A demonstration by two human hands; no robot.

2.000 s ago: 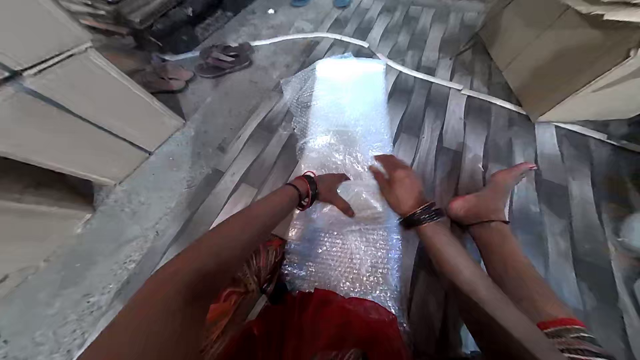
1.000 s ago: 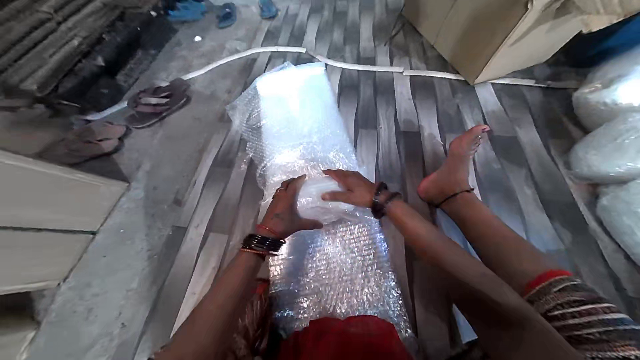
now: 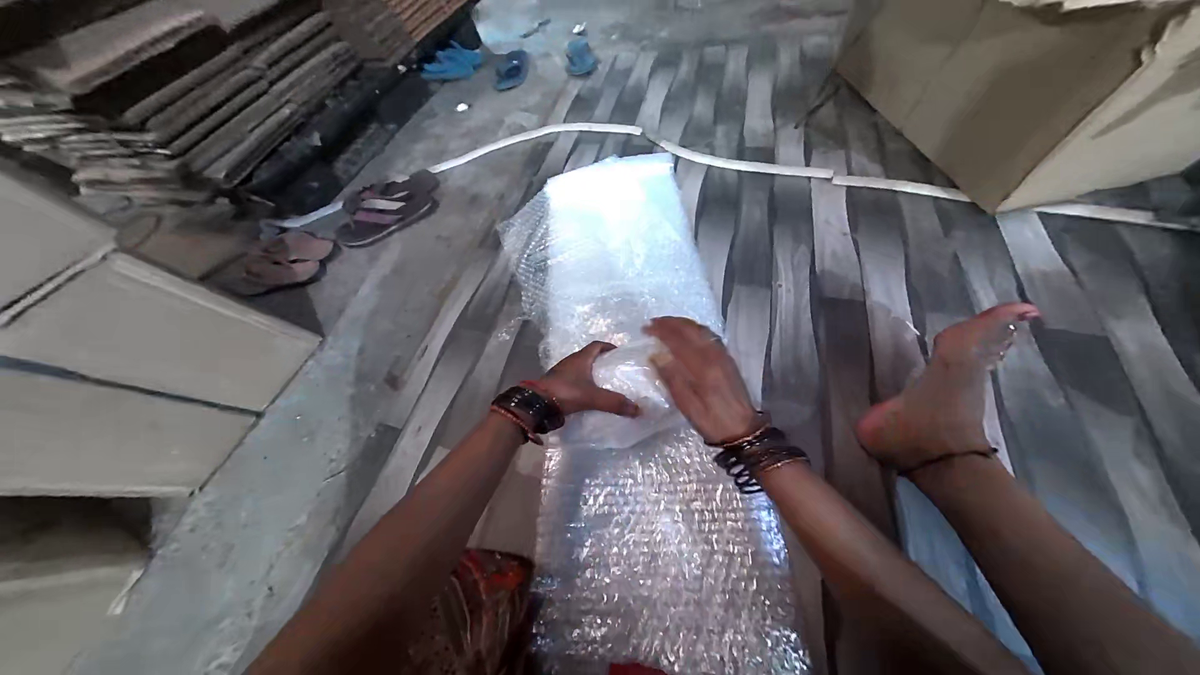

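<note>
A long sheet of clear bubble wrap (image 3: 656, 553) runs over the floor away from my lap, with a bright white foam-like sheet (image 3: 619, 225) at its far part. Between my hands a bundle in clear wrap (image 3: 633, 384) rests on the sheet; what is inside cannot be made out. My left hand (image 3: 581, 382) curves around the bundle's left side, thumb and fingers spread. Over its right side lies my right hand (image 3: 698, 375), fingers extended and partly blurred. Both wrists carry dark bangles.
Cardboard boxes stand at the left (image 3: 141, 375) and upper right (image 3: 984, 103). Stacked flat cardboard (image 3: 253, 75) is at the upper left. Sandals (image 3: 389, 206) and blue slippers (image 3: 511, 70) lie on the floor. A white strip (image 3: 741, 164) crosses beyond the wrap. A bare foot (image 3: 947, 394) is at the right.
My right hand has turned, its fingers now pointing away from me over the bundle's right side instead of across it. My left hand remains at the left side. The view has shifted.
</note>
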